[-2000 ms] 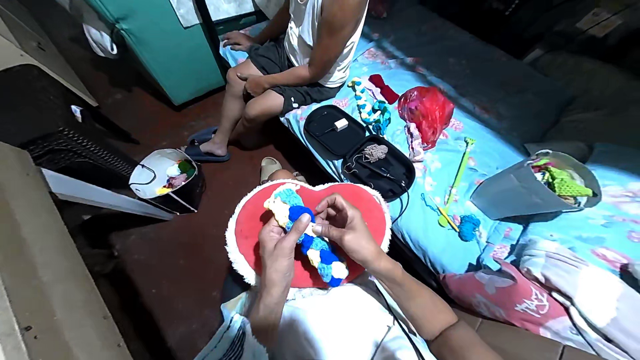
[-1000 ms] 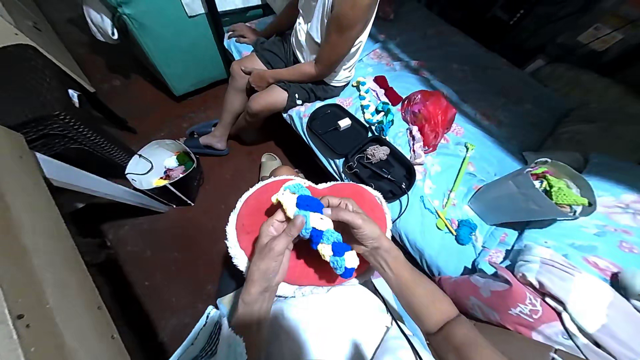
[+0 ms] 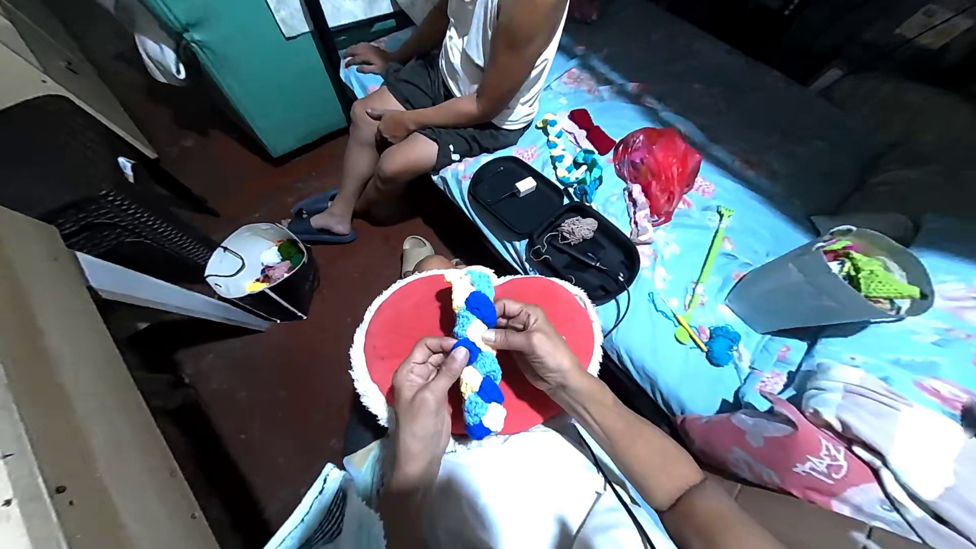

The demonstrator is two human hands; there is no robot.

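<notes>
A braided yarn strip (image 3: 489, 367) in blue, light blue, white and cream runs lengthwise over a red heart-shaped cushion (image 3: 404, 324) with a fluffy white edge, which lies on my lap. My left hand (image 3: 427, 385) pinches the strip's left edge near its middle, between thumb and fingers. On the opposite edge, slightly higher up, my right hand (image 3: 534, 343) grips it with thumb and forefinger. The strip's upper end reaches the cushion's top notch; its lower end lies near the bottom tip.
Right, on the bed, lie an open black case (image 3: 583, 252), a red plastic bag (image 3: 657, 171), a green tool (image 3: 709, 263), blue yarn (image 3: 721, 345) and a grey bin (image 3: 801, 286). A seated person (image 3: 488, 84) is ahead. A white pail (image 3: 255, 263) with yarn stands on the floor at left.
The braided strip has turned from slanting down to the right to running nearly straight up and down the cushion. My hands have shifted along it and now hold it near its middle.
</notes>
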